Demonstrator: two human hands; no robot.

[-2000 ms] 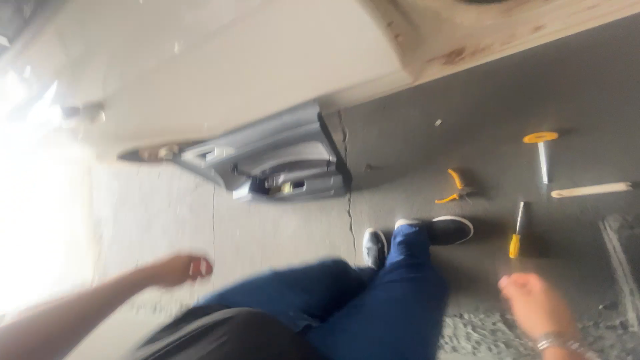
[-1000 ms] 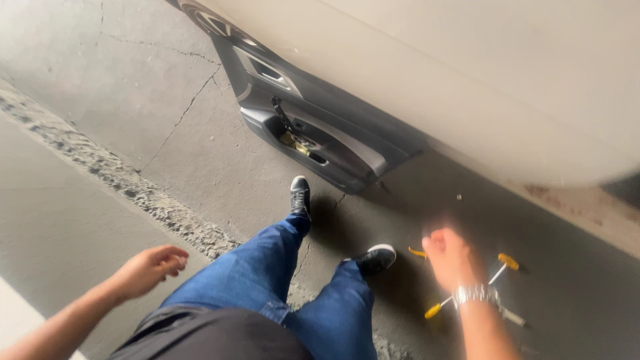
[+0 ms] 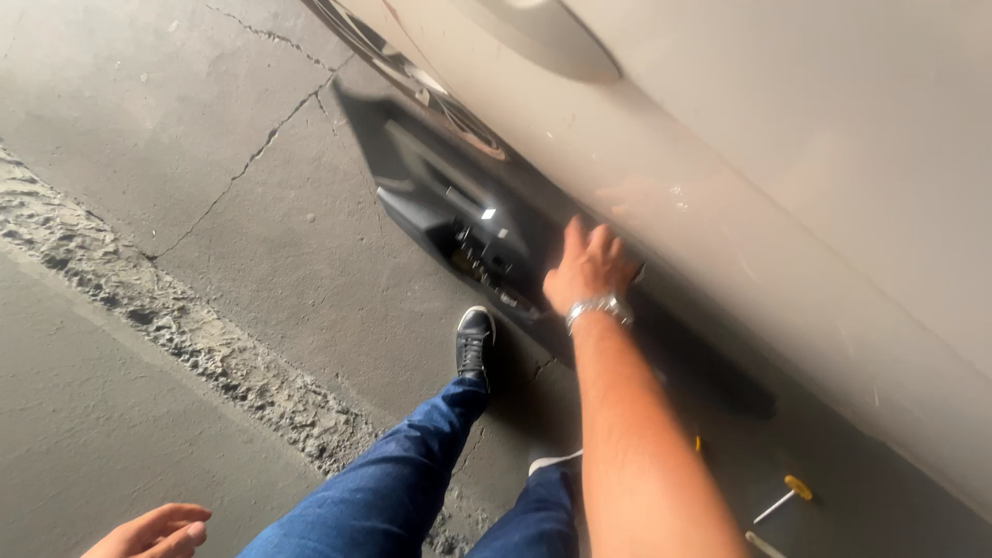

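A dark grey car door trim panel (image 3: 442,170) leans at a slant beside the light-coloured car body (image 3: 697,194). My right hand (image 3: 590,267), with a metal watch or bracelet at the wrist, is over the panel's upper part, fingers spread toward its edge by the car; whether it touches the panel cannot be told. My left hand (image 3: 159,533) is low at the left over the floor, fingers apart and holding nothing. At the lower right, a yellow-handled tool with a metal shaft (image 3: 781,497) lies on the floor.
The concrete floor (image 3: 256,225) has cracks and a rough broken strip (image 3: 194,325) running diagonally. My dark shoe (image 3: 473,345) stands close to the panel. Part of a pale stick-like thing (image 3: 763,544) and a small yellow piece (image 3: 698,444) show at the lower right.
My right hand has moved from above the floor tools to over the door panel. My left hand is lower in the view. The view has turned and come closer to the panel.
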